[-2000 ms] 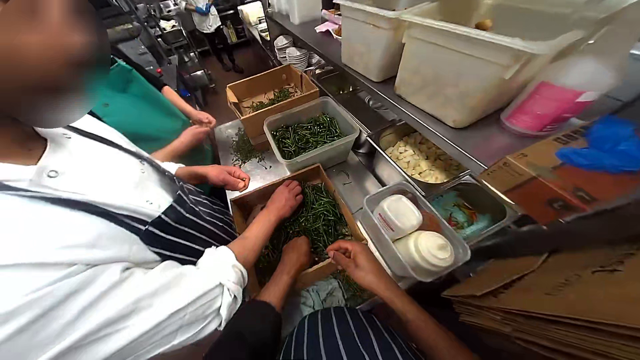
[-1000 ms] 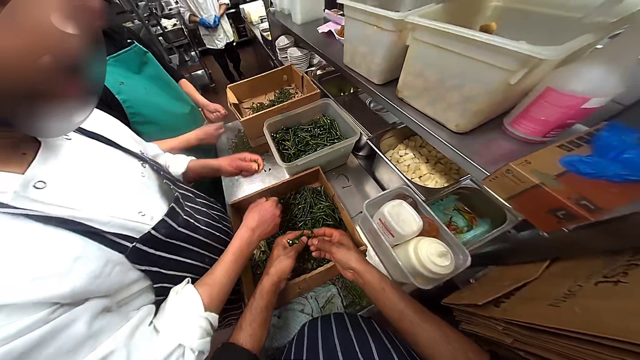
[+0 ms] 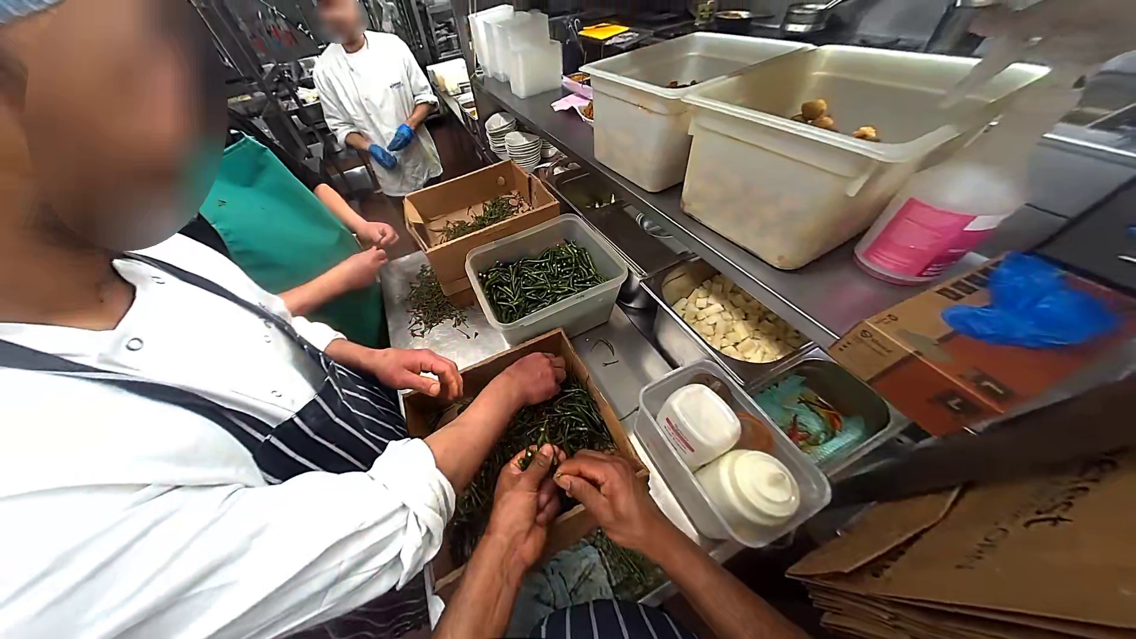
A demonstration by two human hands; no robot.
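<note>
My left hand (image 3: 527,497) holds a few green chillies (image 3: 532,451) between thumb and fingers, over the near edge of a cardboard box (image 3: 612,417) filled with thin green chillies (image 3: 577,417). Close beside it on the right, my right hand (image 3: 608,493) has thumb and forefinger pinched near the chilli ends; whether something small is between them is hard to tell. Just beyond the box stands a translucent plastic tub (image 3: 568,311) of green chillies (image 3: 541,280). Loose stems or trimmings (image 3: 430,302) lie on the steel counter left of the tub.
A co-worker at left reaches one hand (image 3: 534,377) into the box and holds another hand (image 3: 417,371) at its rim. Right are a tub (image 3: 652,439) with white containers, a steel pan of pale cubes (image 3: 737,324), and stacked flat cardboard (image 3: 976,550). A second cardboard box (image 3: 479,209) stands behind.
Two seconds ago my left hand was down among the chillies; it has come up beside my right hand with chillies in it. The co-worker's hand has moved back into the box since one second ago.
</note>
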